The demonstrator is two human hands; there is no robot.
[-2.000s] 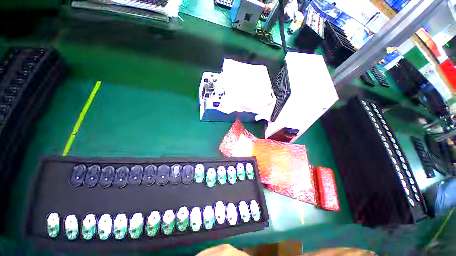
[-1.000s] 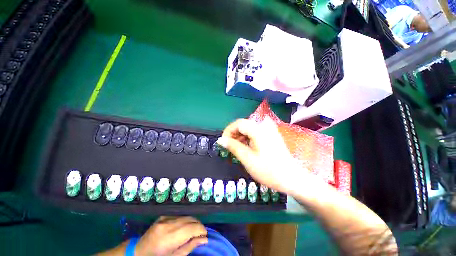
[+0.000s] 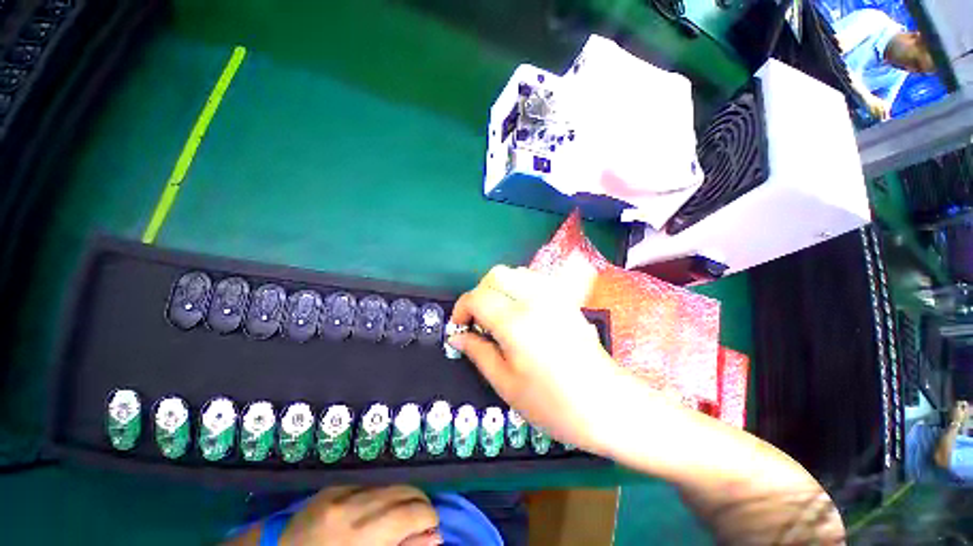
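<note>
The black foam tray [image 3: 320,368] lies across the bench. Its far row shows several dark oval housings [image 3: 266,309]; its near row holds housings filled with green and white circuit boards [image 3: 297,432]. My right hand [image 3: 517,336] is over the right part of the far row, its thumb and fingertips pinching a small green-and-white circuit board [image 3: 455,341] at a slot. The hand hides the slots beneath it. My left hand [image 3: 363,518], with a blue wrist band, rests at the bottom edge, fingers curled; whether it holds anything cannot be seen.
Red bubble wrap [image 3: 667,331] lies right of the tray. Behind it stand a blue-and-white device [image 3: 539,139] under white cloth and a white unit with a round black grille [image 3: 811,171]. Black tray stacks stand at far left and right [image 3: 816,352]. A person in blue [image 3: 875,48] is at upper right.
Both hands, out of view or barely visible two seconds ago, are now in view. Since one second ago, my right hand's fingertips have settled lower at the slot. The view has shifted slightly.
</note>
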